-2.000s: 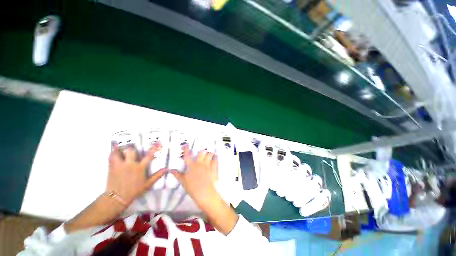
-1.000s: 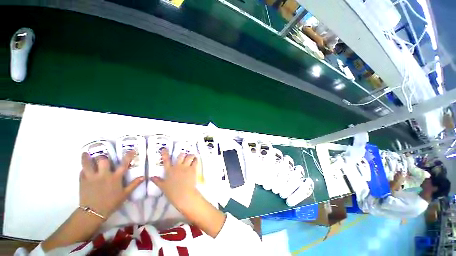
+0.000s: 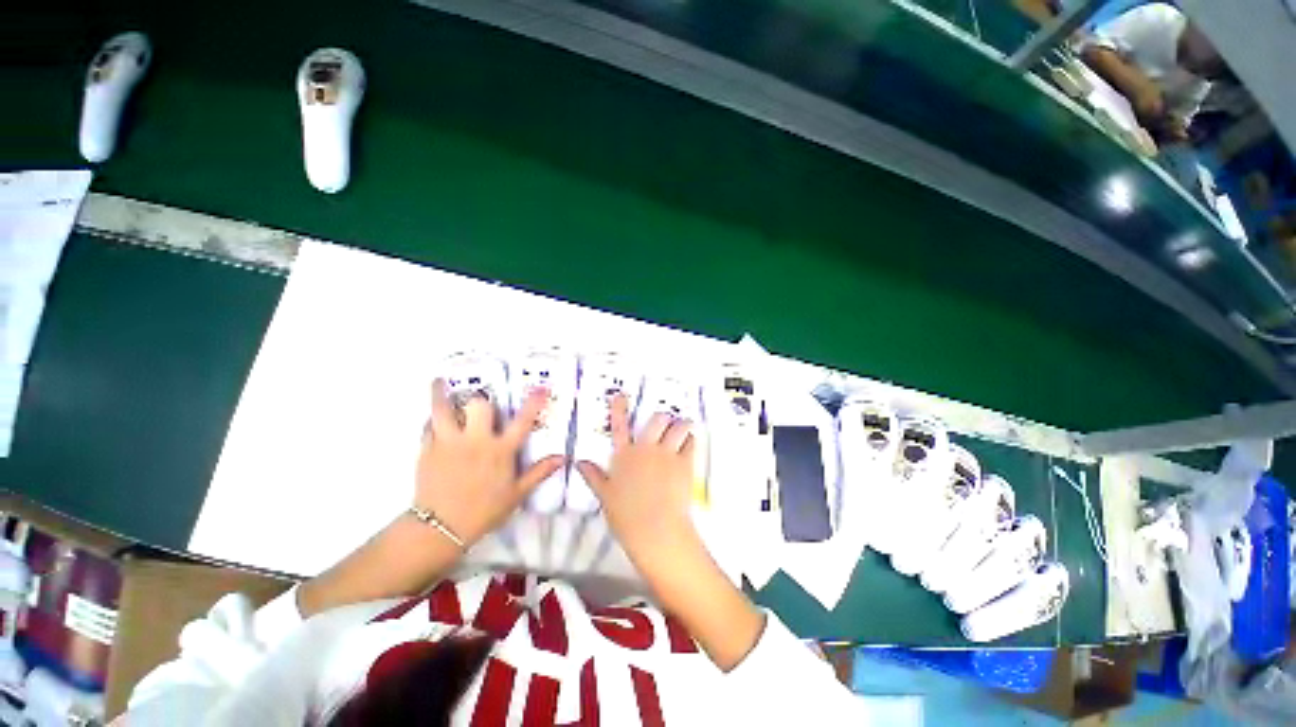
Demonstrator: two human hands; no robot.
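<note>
Several white handheld devices lie side by side on a white sheet (image 3: 341, 384), heads away from me. My left hand (image 3: 469, 462) lies over the leftmost device (image 3: 469, 372), with a finger on the second device (image 3: 544, 376). My right hand (image 3: 647, 476) has a finger on the third device (image 3: 604, 426) and its other fingers over the fourth (image 3: 671, 391). Both hands have spread fingers and press from above, gripping nothing. The hands hide much of these devices. Another device (image 3: 736, 440) lies just right of my right hand.
A smartphone (image 3: 802, 483) lies on white paper (image 3: 824, 568) to the right. Beyond it is a fanned row of devices (image 3: 974, 533). Two devices (image 3: 330, 121) lie on the green conveyor belt (image 3: 569, 213). A printed sheet (image 3: 29, 270) is at far left. Another person's arm (image 3: 1123, 78) shows at upper right.
The view has shifted, so the work sits further right. Two devices now show on the belt instead of one. My hands stay over the same row, with fingers slightly moved.
</note>
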